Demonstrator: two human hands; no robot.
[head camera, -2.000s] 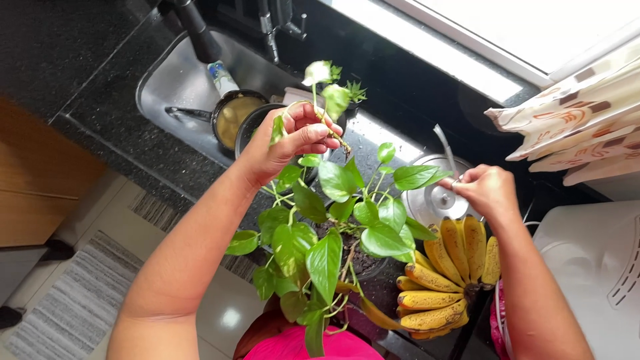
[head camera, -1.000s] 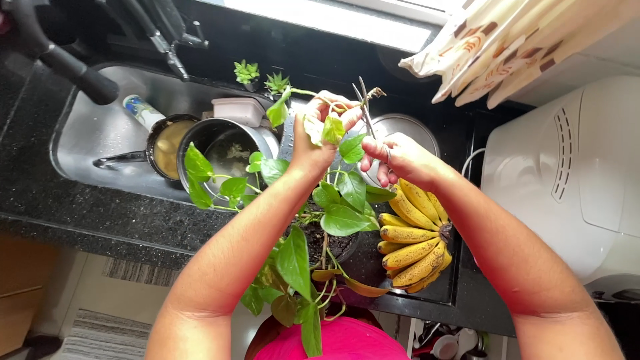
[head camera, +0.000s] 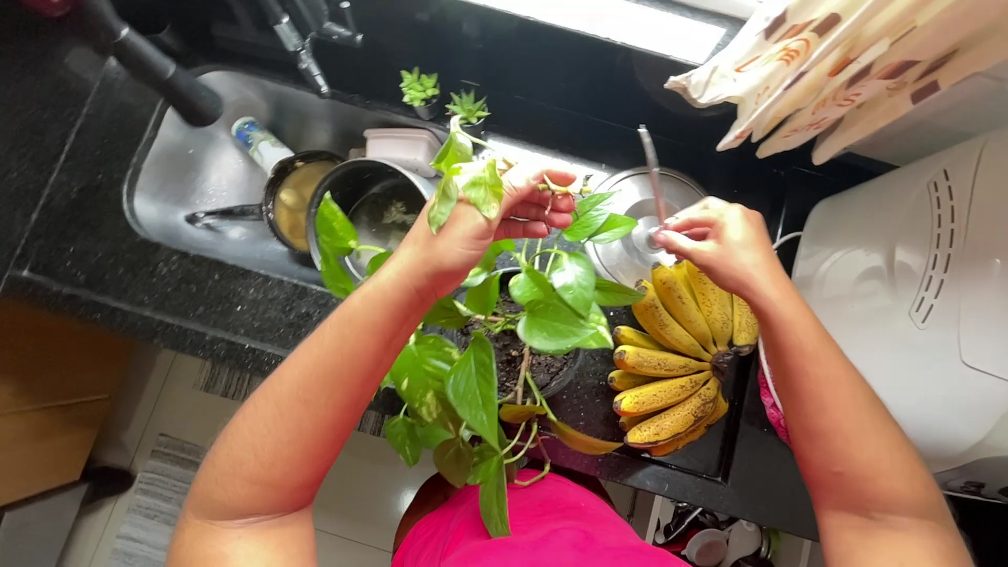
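Note:
My left hand (head camera: 504, 209) holds a leafy pothos cutting (head camera: 465, 177), its cut stem end sticking out past the fingers to the right. Below it stands a potted pothos plant (head camera: 555, 315) with long trailing stems; dark soil shows in its pot. In my right hand (head camera: 713, 236) is a slim metal tool (head camera: 651, 169), pointing up; it looks like scissors, seen edge-on. Under that tool lies a round metal lid (head camera: 622, 220). A bunch of spotted bananas (head camera: 677, 362) sits just below my right hand.
A steel sink (head camera: 181, 181) at the left holds a pan (head camera: 295, 197) of yellowish liquid. Beside it are a large pot (head camera: 386, 209), a pink container (head camera: 402, 146) and two small succulents (head camera: 420, 88). A faucet (head camera: 303, 55) stands behind. A white appliance (head camera: 906, 291) and a curtain (head camera: 827, 71) are at the right.
A second ago the tool's blades were at the cutting's stem beside my left hand. Now my right hand is apart from it, farther right, with the tool still held. The cutting remains in my left hand.

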